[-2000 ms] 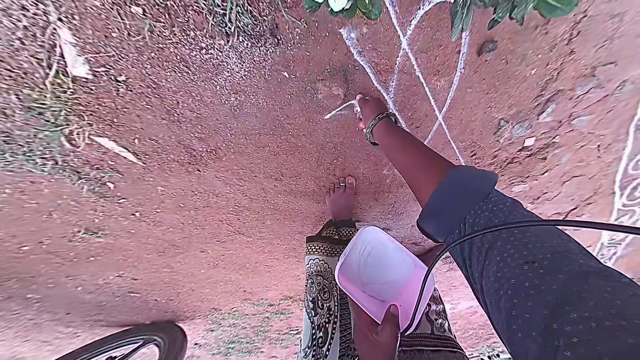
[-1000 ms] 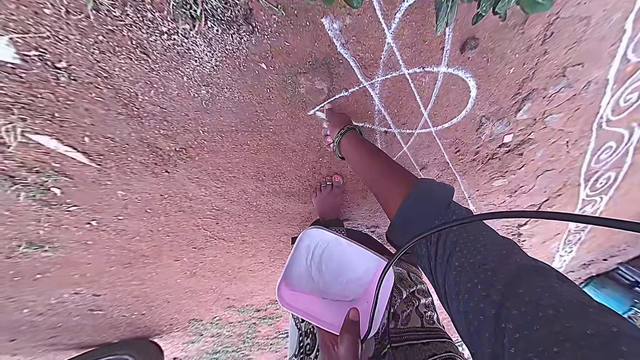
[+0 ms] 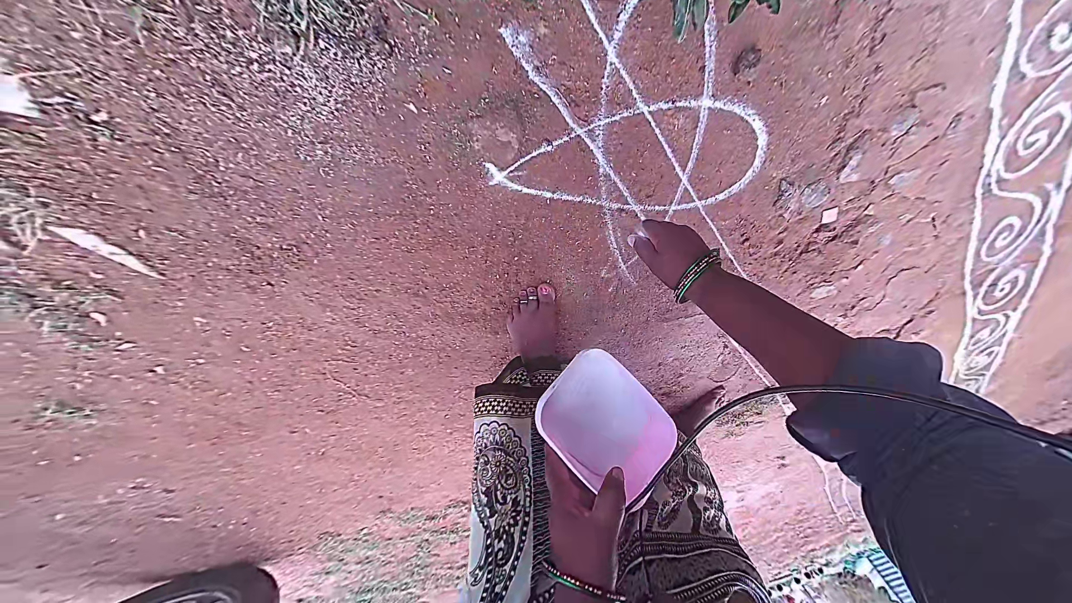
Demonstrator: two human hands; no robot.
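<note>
My left hand (image 3: 586, 511) grips the edge of a pink square plastic container (image 3: 653, 435), its thumb over the rim. White powder (image 3: 590, 389) lies inside it. My right hand (image 3: 670, 251), with green bangles at the wrist, is low over the red ground, its thumb and fingers pinched together by the lower end of a white line. Whatever powder it pinches is mostly hidden by the fingers. Above the hand, a pointed white powder loop (image 3: 758, 142) crosses several white lines (image 3: 708, 67) on the soil.
A border of white spirals (image 3: 1001, 239) runs down the ground at right. A black cable (image 3: 837, 389) passes over my right arm. My bare foot (image 3: 533, 322) stands below the drawing. A tyre (image 3: 218, 582) shows at bottom left, green leaves (image 3: 691, 15) at the top.
The powder loop, absent two seconds ago and nearly closed one second ago, now reaches its left tip. My right hand has moved from that tip down and to the right. My left hand still holds the container.
</note>
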